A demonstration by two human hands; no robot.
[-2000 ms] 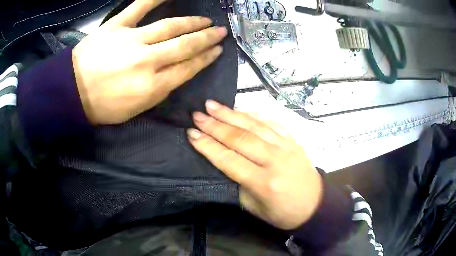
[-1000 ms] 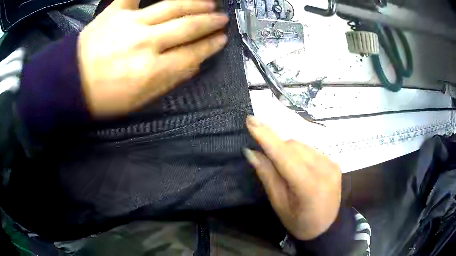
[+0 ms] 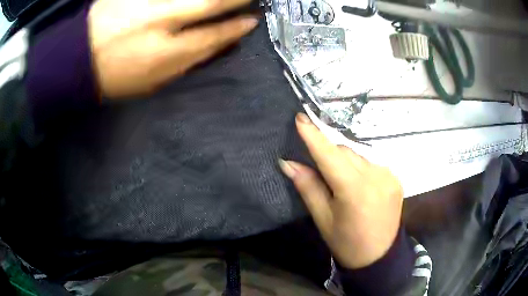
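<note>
A wide black garment panel [image 3: 191,150] covers the left and middle of the view, its right edge running along the slanting metal edge guide [image 3: 302,87]. My left hand [image 3: 156,46] lies flat on the panel at the upper left, fingers pointing toward the needle area; the top of the hand is cut off by the frame. My right hand [image 3: 353,202] holds the panel's right edge, with thumb and index finger showing on top and the other fingers hidden. The needle and presser foot are not clearly visible at the top edge.
Right of the cloth are a shiny slide plate [image 3: 315,38], a cream ribbed knob [image 3: 409,46] and green scissor handles [image 3: 450,63]. A printed ruler strip [image 3: 486,151] runs along the table's front edge. Dark crumpled cloth [image 3: 509,202] lies at the right.
The greyer, ribbed cloth by the needle has given way to a smoother black area. My left hand has moved up. My right hand has gone from flat fingers to gripping the cloth edge, further right.
</note>
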